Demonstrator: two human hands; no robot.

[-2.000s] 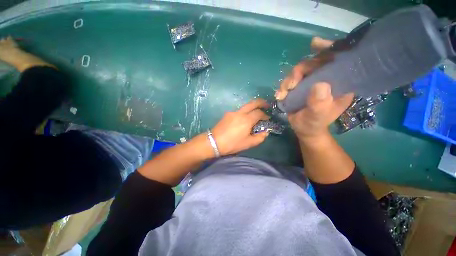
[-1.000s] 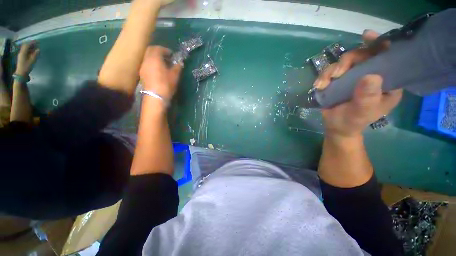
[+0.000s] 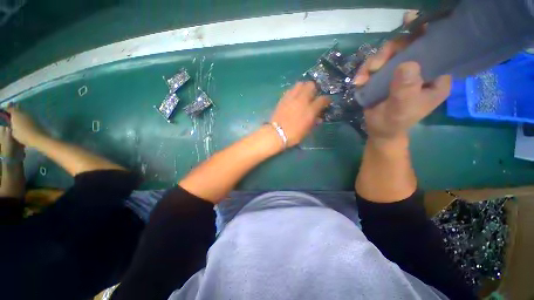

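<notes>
My right hand (image 3: 398,105) grips the large grey electric screwdriver (image 3: 457,50), whose nose points down and left. A pile of circuit boards (image 3: 331,76) lies under and beyond the tool's nose. My left hand (image 3: 298,111), with a bracelet at the wrist, is at the near left edge of the pile. Its fingertips reach the boards, slightly blurred; whether they hold one cannot be told. Three single circuit boards (image 3: 198,104) lie on the green mat at the left.
A blue parts bin (image 3: 457,105) with silvery pieces is at the far right. A cardboard box (image 3: 521,234) full of dark speckled pieces is at the lower right. A neighbouring worker's arm and hand (image 3: 26,129) are at the left. A white strip (image 3: 234,41) runs along the far side.
My left hand has moved from the single boards at the left to the pile at the right. A third board now lies apart at the left. The neighbouring worker's arm has drawn back left.
</notes>
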